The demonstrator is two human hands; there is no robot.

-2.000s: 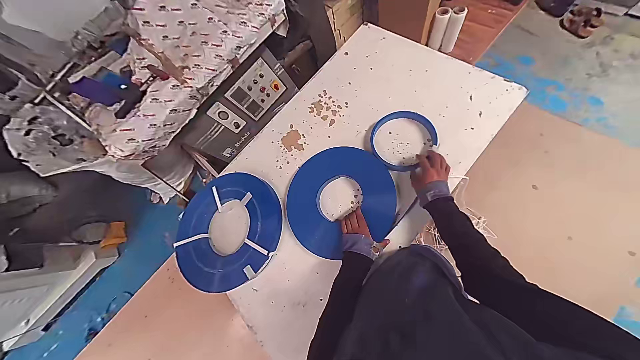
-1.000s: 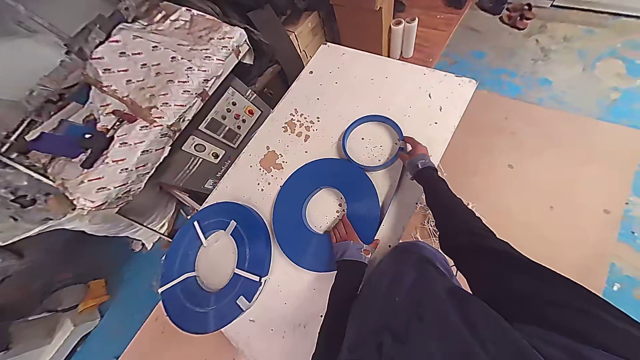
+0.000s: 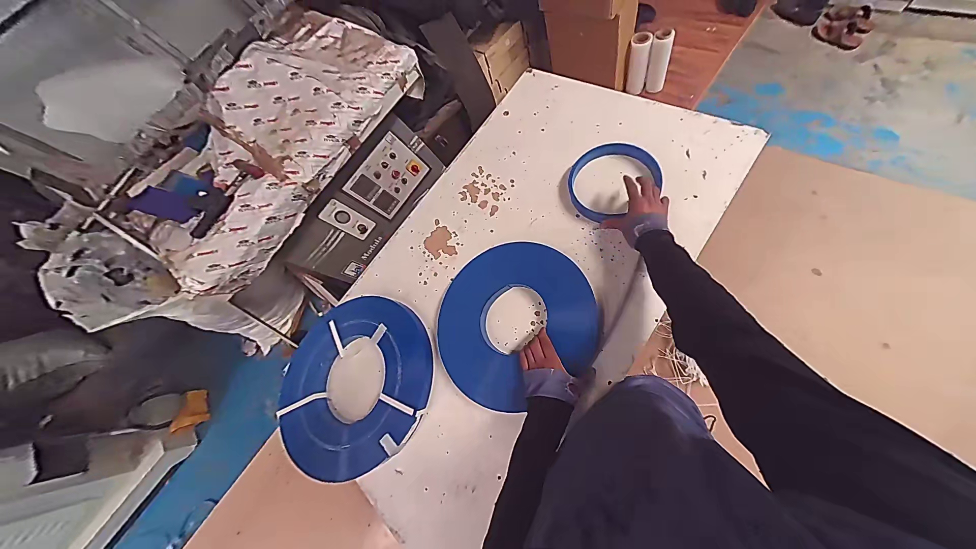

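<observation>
Three round blue items lie on a worn white table (image 3: 488, 473). A wide flat coil of blue strip (image 3: 476, 354) is in the middle; my left hand (image 3: 543, 357) lies across its near side, fingers extended to the inner hole. Farther up the table is a narrow blue ring of strip (image 3: 583, 206). My right hand (image 3: 645, 206) is at its near right rim, fingers over the inside and thumb by the outer edge. Another blue coil (image 3: 313, 435), bound with white tape pieces, sits at the left, partly past the table edge.
Left of the table stands a machine with a control panel (image 3: 387, 174), topped by printed wrapping sheet (image 3: 274, 91). Beyond the far edge are cardboard boxes (image 3: 583, 46) and two white rolls (image 3: 659, 61). Tangled pale strands (image 3: 679, 366) lie low by the near right edge.
My right hand and the narrow blue ring have moved up the table, farther from the middle coil. My left hand remains at the middle coil. The view has shifted.
</observation>
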